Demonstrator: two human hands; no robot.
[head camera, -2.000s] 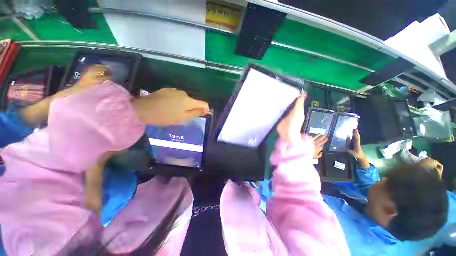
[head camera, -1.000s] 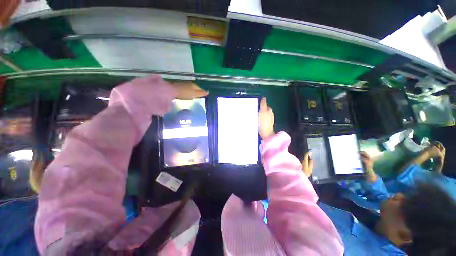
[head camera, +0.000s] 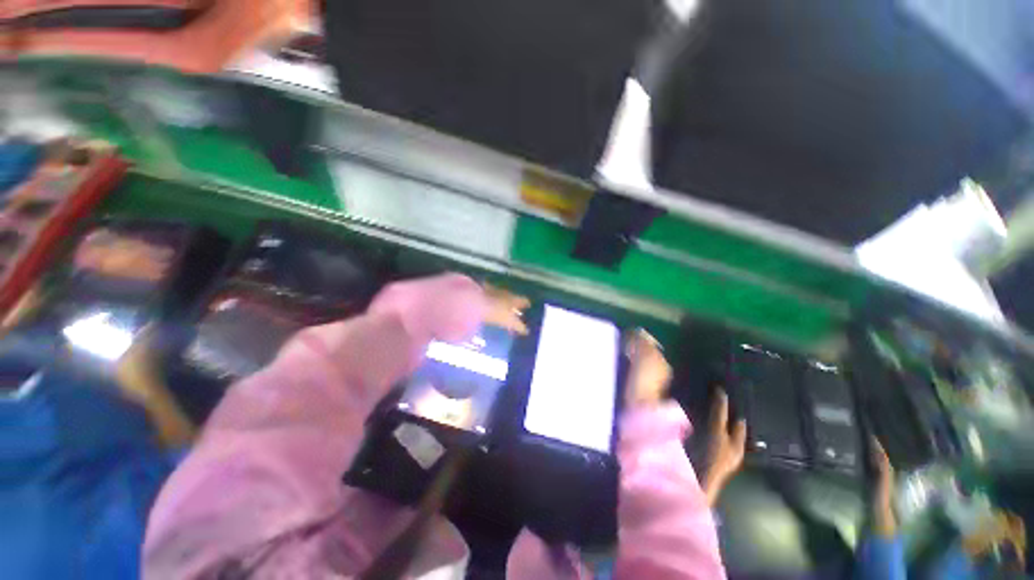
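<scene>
Two lit tablets lie side by side in a black tray (head camera: 556, 489). The left tablet (head camera: 456, 391) shows a lock screen with a white band. The right tablet (head camera: 573, 377) shows a plain white screen. My left hand (head camera: 505, 309) is at the left tablet's top right corner; it is blurred, and its grip cannot be made out. My right hand (head camera: 646, 368) is at the right tablet's right edge, its fingers along that edge. A white label (head camera: 418, 444) is on the tray below the left tablet. The picture is motion-blurred.
Blue-sleeved people's hands are at other trays on the left (head camera: 153, 385) and on the right (head camera: 726, 448). Two dark tablets (head camera: 773, 402) lie at the right. A red-orange tray (head camera: 62, 232) is at the far left. A long white shelf edge (head camera: 771, 232) crosses above the green bench.
The right tablet was tilted up in my right hand and now lies flat beside the left one. The view has tilted and shifted upward. The neighbour's tablets at right have gone dark.
</scene>
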